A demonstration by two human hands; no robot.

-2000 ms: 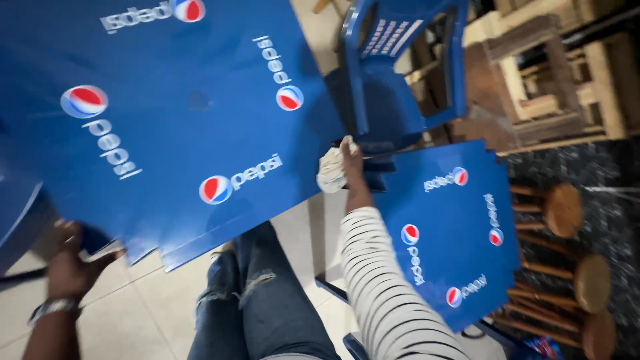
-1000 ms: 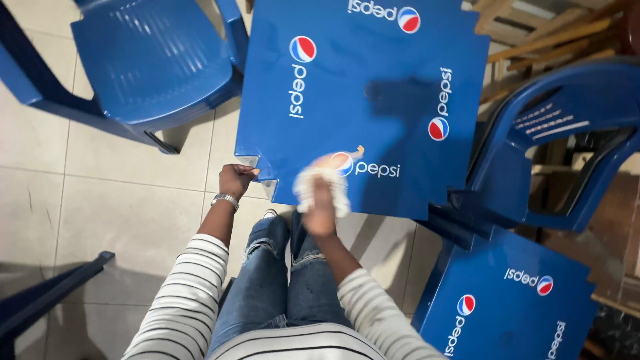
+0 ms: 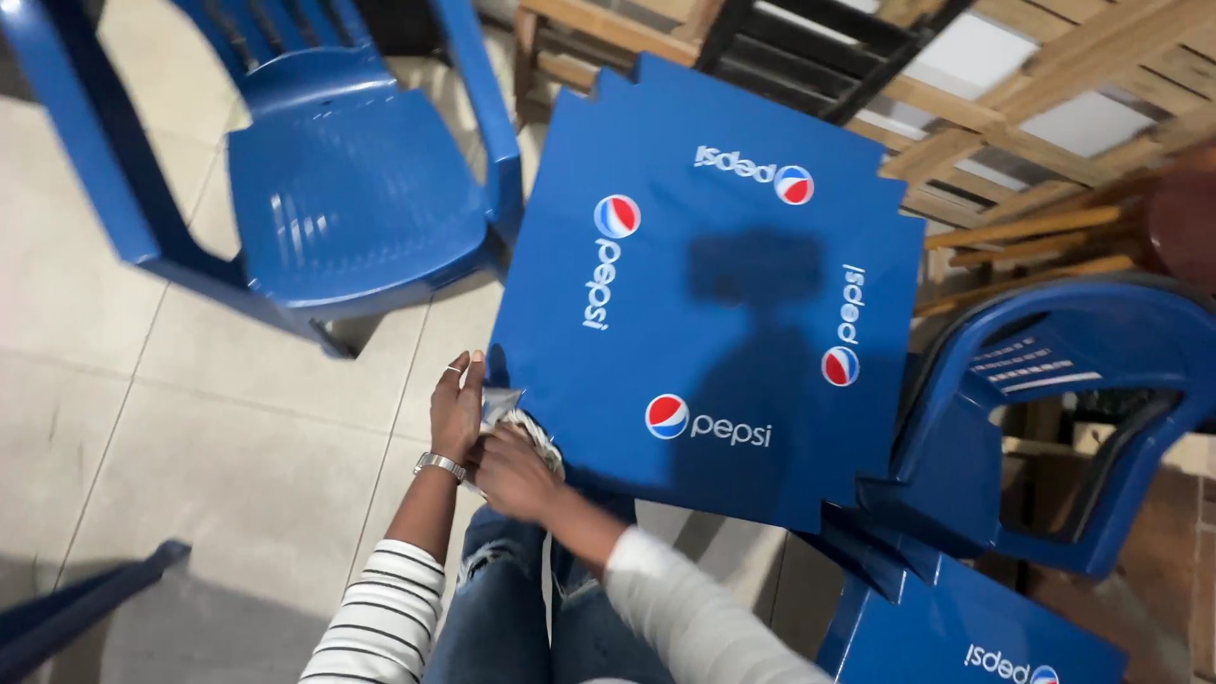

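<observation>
A blue plastic Pepsi table (image 3: 722,313) with notched corners stands in front of me, and a shadow falls on its top. My left hand (image 3: 458,404) rests at its near left corner, fingers along the edge, a metal watch on the wrist and a ring on one finger. Beside it, my right hand (image 3: 518,472) presses a pale cloth (image 3: 540,439) against that same notched corner. The cloth lies partly hidden under the right fingers. Whether the left hand grips the table edge or only touches it, I cannot tell.
A blue plastic armchair (image 3: 356,190) stands at the left on the tiled floor. Another blue armchair (image 3: 950,427) is close to the table's right side. A second Pepsi table (image 3: 969,617) sits at the lower right. Wooden pallets (image 3: 1026,104) and a black slatted piece (image 3: 807,47) line the back.
My right hand with the cloth has moved from the near logo on the tabletop left to the corner beside my left hand. The view has turned and shifted.
</observation>
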